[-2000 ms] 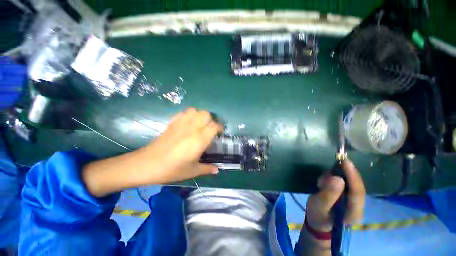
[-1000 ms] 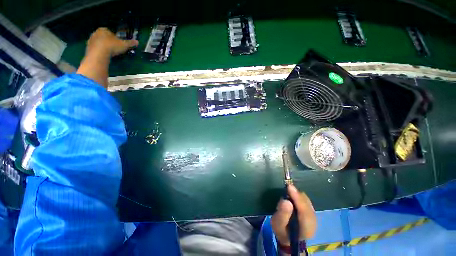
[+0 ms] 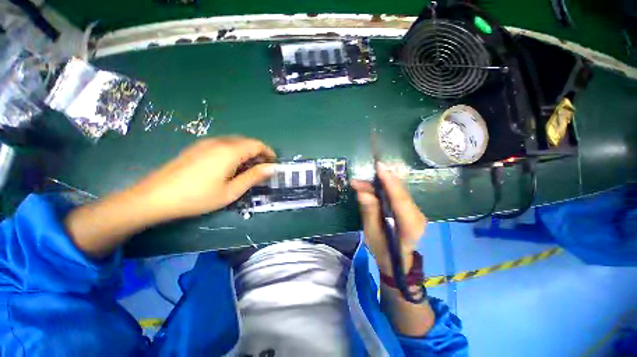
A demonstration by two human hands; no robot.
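A phone assembly lies flat on the green bench mat in front of me, pale strips at its left and a small board at its right end. My left hand is on its left end, with thumb and fingers around that end. My right hand holds the soldering iron like a pen, tip pointing up and away, to the right of the assembly and apart from it. The iron's tip is blurred. A second phone assembly lies beyond, near the pale rail.
The fan stands at the upper right, with a black holder and yellowish pad beside it. The tape roll with silvery material is in front. A component bag and loose components lie at the left.
My left hand has come back from the strip behind the rail to the bench, now at a phone assembly in front of me. The iron has stayed in my right hand. The view has shifted.
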